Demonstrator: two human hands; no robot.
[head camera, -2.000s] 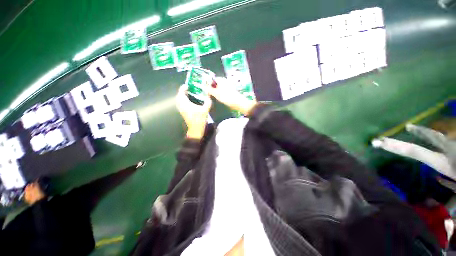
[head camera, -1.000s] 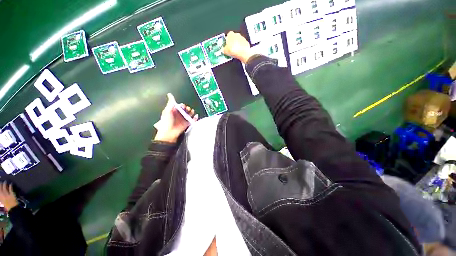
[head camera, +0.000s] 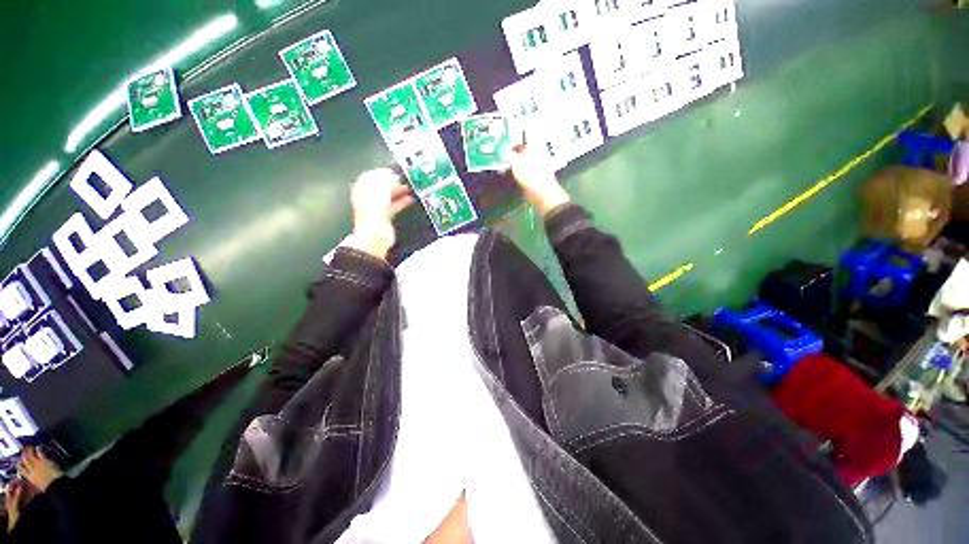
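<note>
My right hand (head camera: 539, 176) has its fingers on the right edge of a green circuit board (head camera: 487, 142), which lies over the black mat (head camera: 491, 193). My left hand (head camera: 375, 209) is left of the board column, fingers slightly apart, with nothing visible in it; it is somewhat blurred. Just right of it is the column's lowest board (head camera: 447, 206), with another board (head camera: 428, 163) above it. Two more boards lie side by side at the top, one on the left (head camera: 396, 109) and one on the right (head camera: 443, 92).
Several loose boards (head camera: 318, 67) lie at the upper left. A loose pile of white frames (head camera: 152, 211) lies left. A block of white assemblies (head camera: 659, 58) stands right of the mat. At lower left are a black tray (head camera: 80, 332) and another person's hands (head camera: 40, 469).
My right hand has moved down from the upper-right board to another board below it. The white-edged flat piece in my left hand is no longer seen there. My left hand has moved up beside the column.
</note>
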